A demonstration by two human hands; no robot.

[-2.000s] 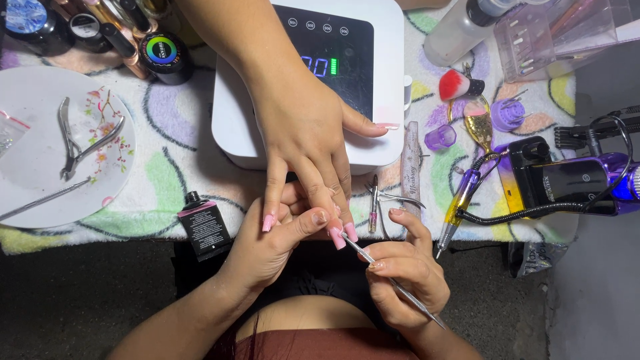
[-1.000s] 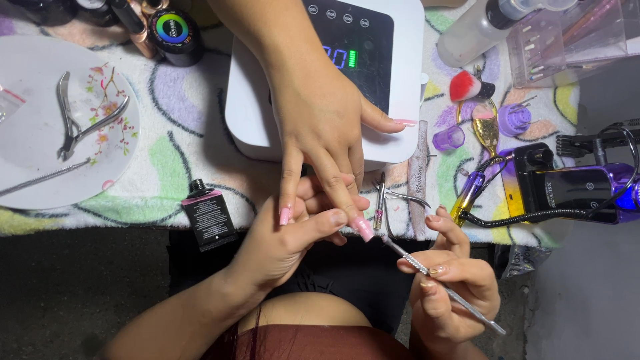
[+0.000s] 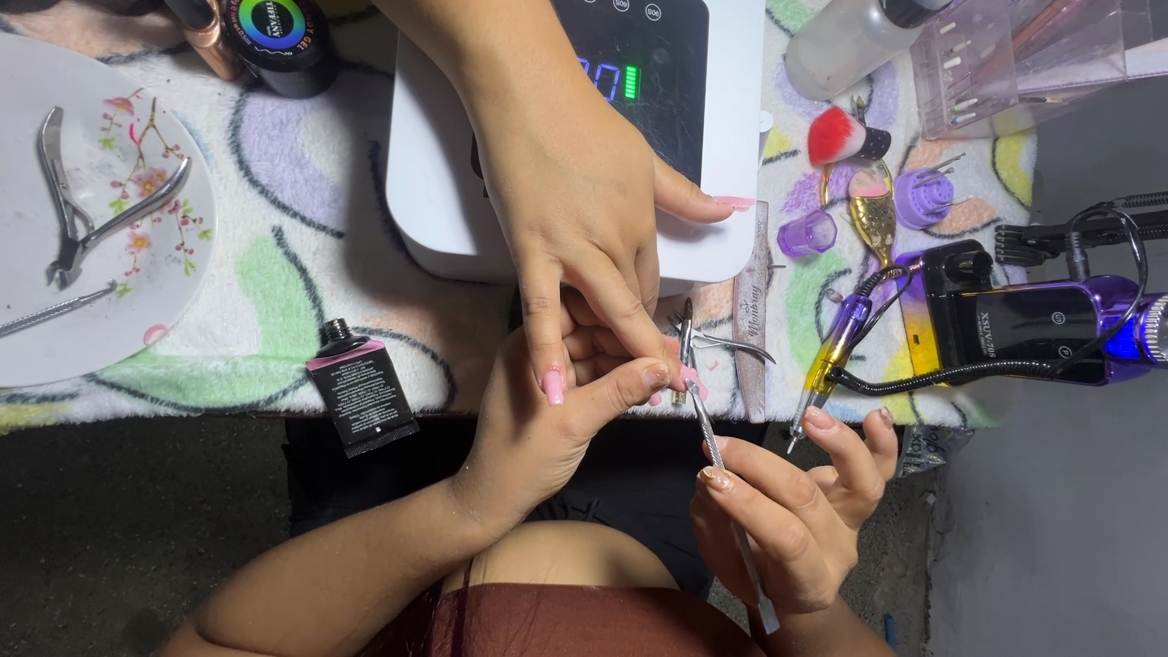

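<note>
My left hand (image 3: 557, 411) holds a finger of another person's hand (image 3: 584, 182), my thumb near its tip; that hand comes from the top and lies palm down over a white nail lamp (image 3: 438, 219). The person's nails are pink. In my right hand (image 3: 794, 511) is a metal cuticle pusher (image 3: 735, 529), gripped between thumb and fingers. Its upper end touches the pink nail (image 3: 690, 378) of the held finger. Just behind, cuticle nippers (image 3: 730, 345) lie at the towel's edge, partly hidden, beside a nail file (image 3: 752, 319).
At left a floral plate (image 3: 182, 265) bears nippers (image 3: 68, 228) and a metal tool (image 3: 55, 315). A black tube (image 3: 363, 392) lies at the towel's edge. To the right are a nail drill pen (image 3: 835, 347), its control unit (image 3: 1013, 319), a red-and-white brush (image 3: 844, 137) and a bottle (image 3: 839, 46).
The pusher's tip has moved from beside the held finger's nail onto it since one second ago. Its shaft stands steeper. My left hand keeps its hold on the finger.
</note>
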